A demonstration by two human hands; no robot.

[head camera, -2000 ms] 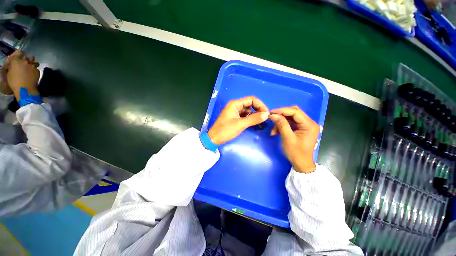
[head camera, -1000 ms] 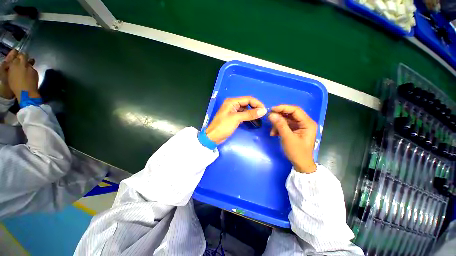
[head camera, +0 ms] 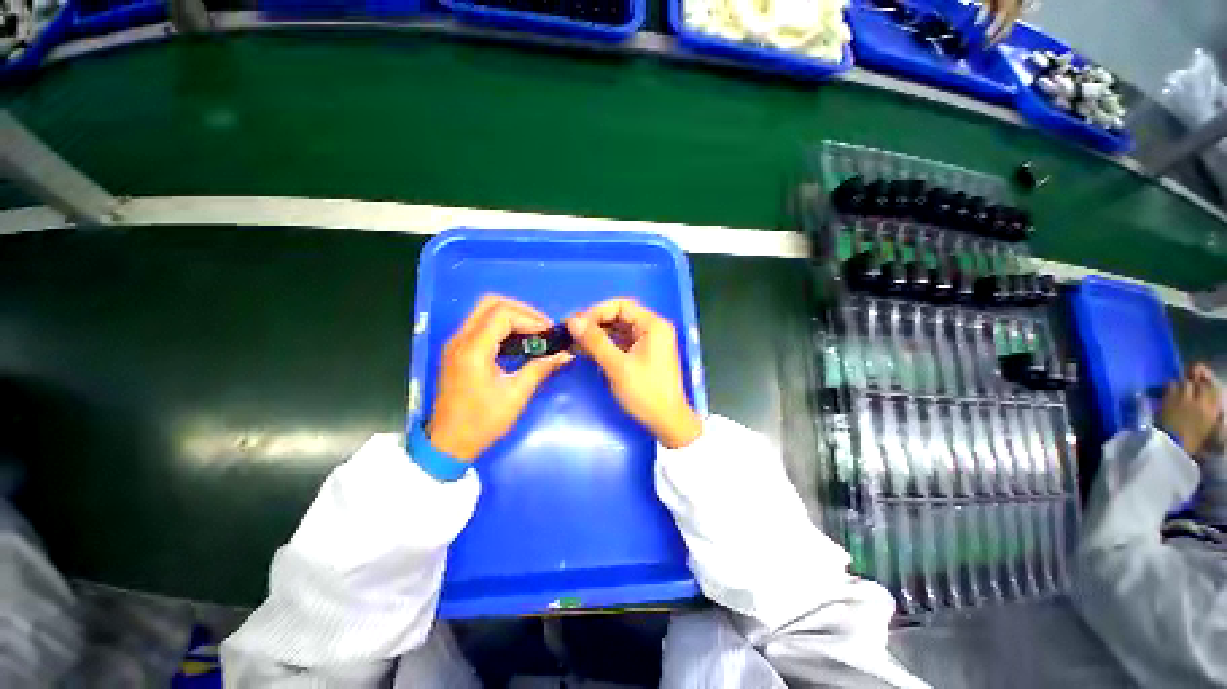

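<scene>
A small black housing [head camera: 536, 345] with a greenish spot on its face is held above the blue work tray [head camera: 565, 590]. My left hand [head camera: 480, 381] grips its left part between thumb and fingers. My right hand [head camera: 638, 366] has thumb and index finger at the housing's right end; whether they hold a separate small part cannot be told. A blue wrist strap [head camera: 437, 455] is on my left wrist.
A clear blister tray [head camera: 942, 498] with black units in its far rows stands at right. Beyond the green conveyor belt [head camera: 404, 135] are blue bins, one with white plastic parts [head camera: 767, 22]. A person's hands [head camera: 1190, 409] are at far right beside another blue tray [head camera: 1128, 337].
The view has turned to the right, bringing in more bins and the person at right. The black housing now shows between both hands, and my right fingertips have come onto its end.
</scene>
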